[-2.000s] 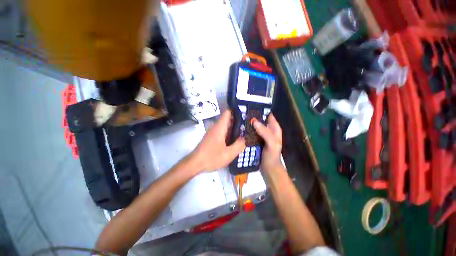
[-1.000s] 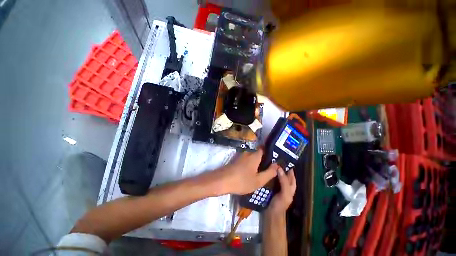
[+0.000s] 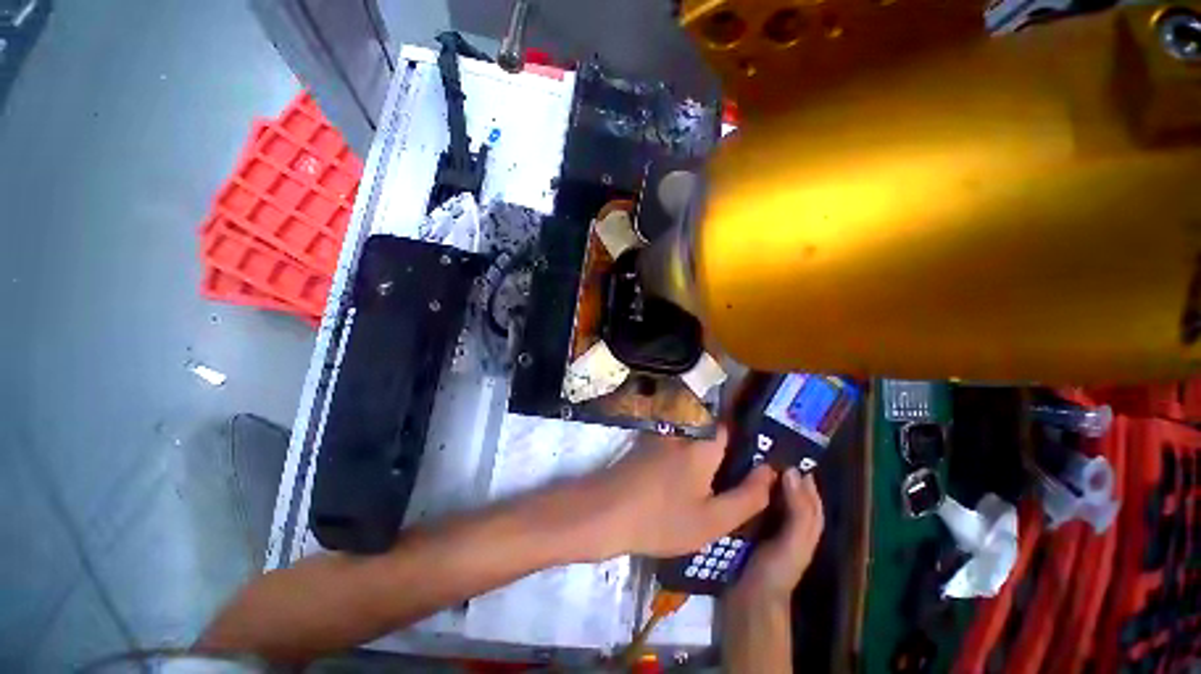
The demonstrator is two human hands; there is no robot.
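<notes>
A black teach pendant [image 3: 786, 450] with a lit blue-white screen, white number keys and an orange cable lies in both my bare hands. My left hand [image 3: 678, 494] grips its left side, thumb near the middle keys. My right hand [image 3: 788, 533] grips its right side, thumb on the middle keys. The gold cylinder [image 3: 922, 224] covers the pendant's top end. Beside the cylinder's dark lower end, a black fixture block [image 3: 537, 356] holds a copper-brown centre with cream tape pieces [image 3: 597, 374] and a black part [image 3: 652, 329] on it.
A long black cover [image 3: 395, 382] lies on the white-silver base plate [image 3: 527, 464], left of the fixture. Red trays [image 3: 293, 198] sit on the floor at left. At right, a green bench [image 3: 885, 527] bears white tissue [image 3: 981, 546], small dark items and more red trays [image 3: 1040, 579].
The view has swung left since the oldest frame, bringing the gold cylinder to the right. Since the middle frame, the cylinder appears lower and hides the pendant's top. Both hands keep holding the pendant.
</notes>
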